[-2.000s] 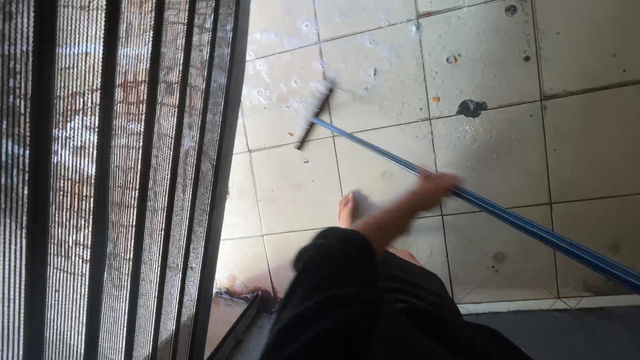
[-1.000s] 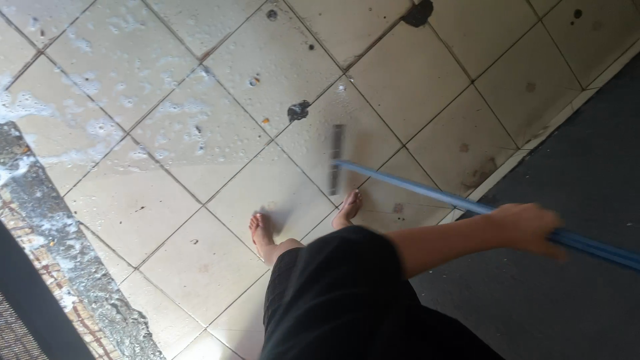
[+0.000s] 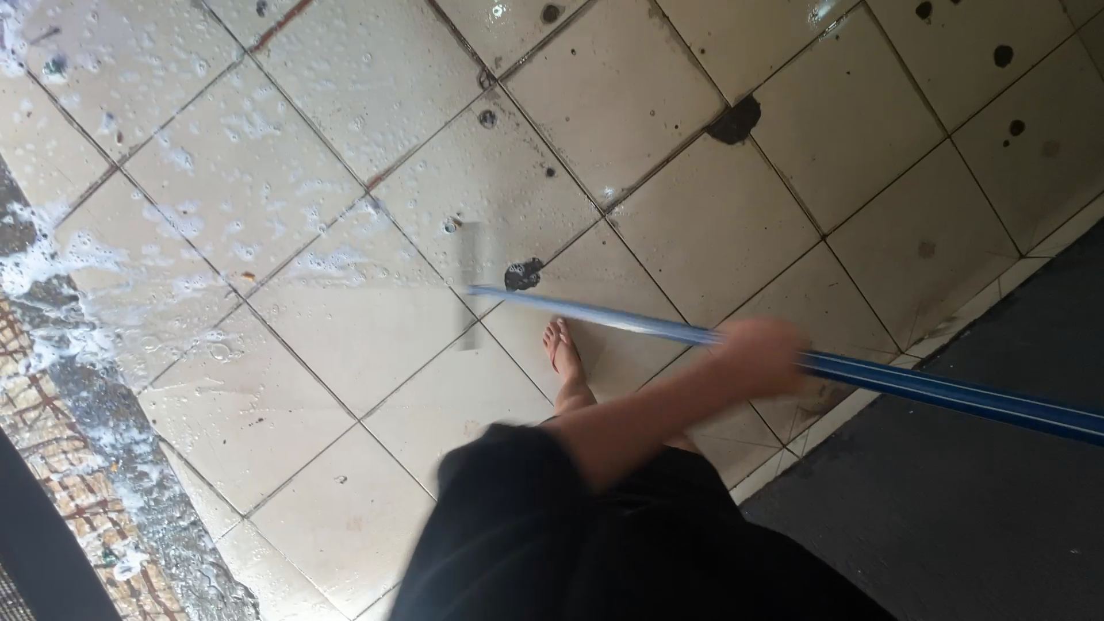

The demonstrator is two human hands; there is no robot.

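My left hand (image 3: pixel 763 355), blurred by motion, is closed around the blue pole (image 3: pixel 931 384) of a floor squeegee. The arm reaches from a black sleeve across the front of my body. From the hand the pole slopes down to the left, thinning toward the blurred squeegee head (image 3: pixel 468 289), which is over pale floor tiles (image 3: pixel 345 345) beside a dark broken patch (image 3: pixel 523 274). The pole's other end leaves the view at the right edge. My right hand is out of view.
Soapy foam (image 3: pixel 328 259) and water lie on the tiles at left. A rough wet concrete edge (image 3: pixel 164 509) runs along the lower left. My bare foot (image 3: pixel 565 358) stands near the squeegee head. A dark floor area (image 3: pixel 966 500) borders the tiles at lower right.
Since one second ago, the squeegee head has moved left across the tiles, from the right of the dark broken patch to its left. The left hand has stayed closed on the pole.
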